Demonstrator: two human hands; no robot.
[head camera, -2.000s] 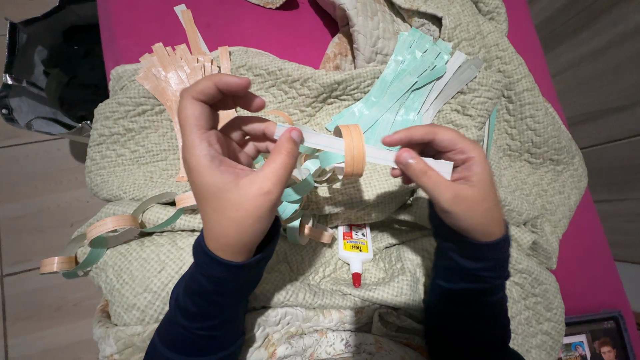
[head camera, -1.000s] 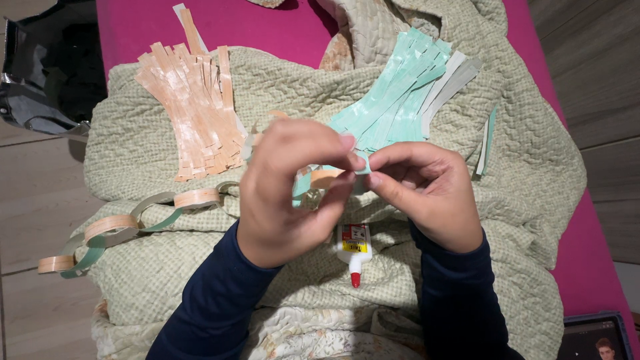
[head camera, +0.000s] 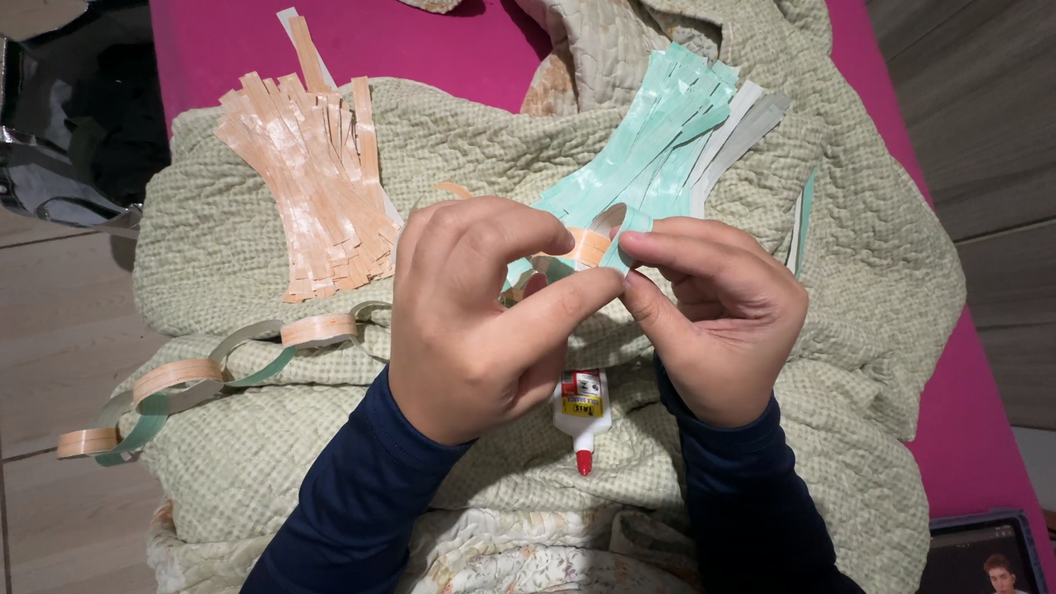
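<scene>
Between my right thumb and fingers, my right hand (head camera: 718, 313) pinches a mint green paper strip (head camera: 629, 239) curled into a loop through an orange paper ring (head camera: 587, 246). Touching the same strip with its thumb tip is my left hand (head camera: 487, 313), its fingers curved around the ring. A paper chain (head camera: 177, 379) of orange and green rings trails out to the left; its part behind my left hand is hidden. Below my hands lies a white glue bottle (head camera: 582, 404) with a red tip. Orange strips (head camera: 309, 190) lie piled at upper left, mint green strips (head camera: 660, 136) at upper right.
A crumpled pale green quilt (head camera: 866, 330) covers much of the pink surface (head camera: 973, 412). White and grey strips (head camera: 738, 124) lie beside the green pile, with a few more strips (head camera: 802, 223) farther right. A shiny black object (head camera: 74, 124) stands at left, a tablet (head camera: 982, 553) at lower right.
Two seconds ago my hands held a strip out straight, white side showing, through an orange ring. Now a green strip is bent into a loop, and my hands are closer together.
</scene>
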